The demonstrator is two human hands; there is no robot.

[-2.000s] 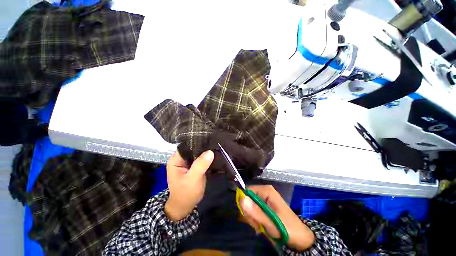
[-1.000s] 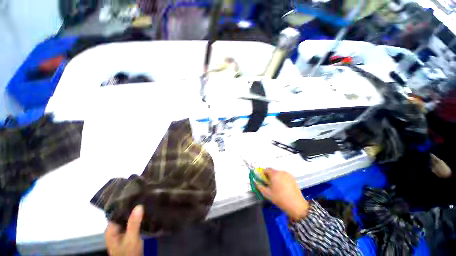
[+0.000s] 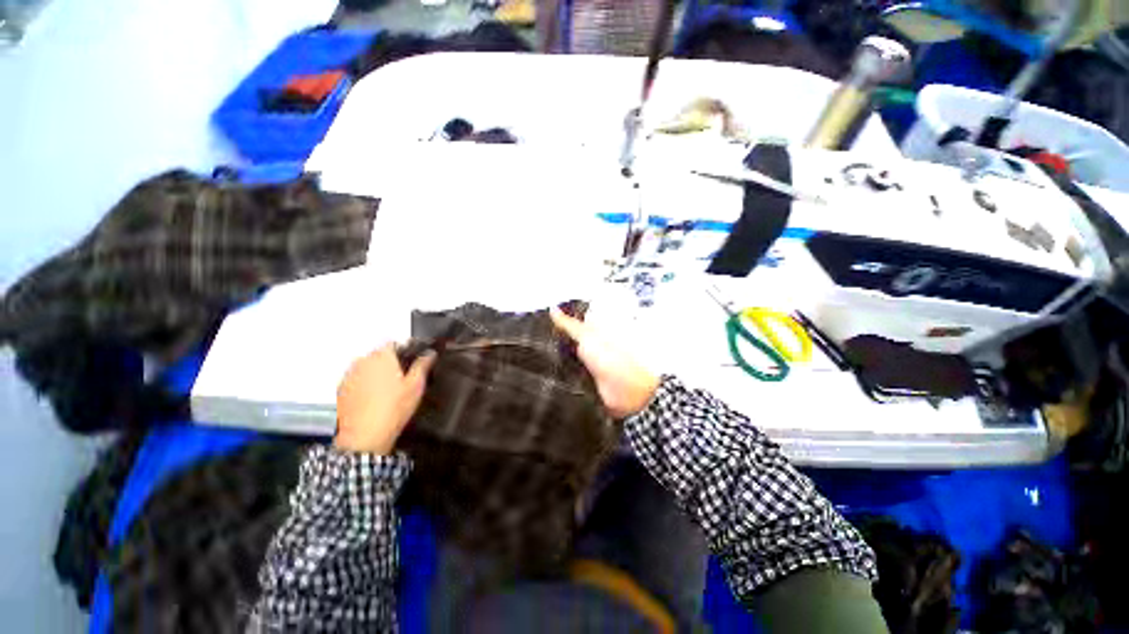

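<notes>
A dark plaid panel (image 3: 514,409) hangs over the table's front edge, held up between my two hands. My left hand (image 3: 380,394) grips its upper left corner. My right hand (image 3: 610,359) grips its upper right corner. The cloth is slightly blurred and its lower part hangs towards my lap. The scissors (image 3: 775,342), with one green and one yellow handle loop, lie on the table to the right of my right hand. The white sewing machine (image 3: 916,211) stands behind them; its needle area is small and unclear.
A plaid work pile (image 3: 186,266) lies over the table's left end. A black case (image 3: 910,368) and a slim black tool (image 3: 827,341) lie right of the scissors. A blue crate (image 3: 266,93) stands behind the table. Dark cloth heaps lie below on both sides.
The scissors have left my right hand and lie on the table. My right hand has moved left onto the plaid panel, which is now held by both hands nearer the front edge. The view has shifted.
</notes>
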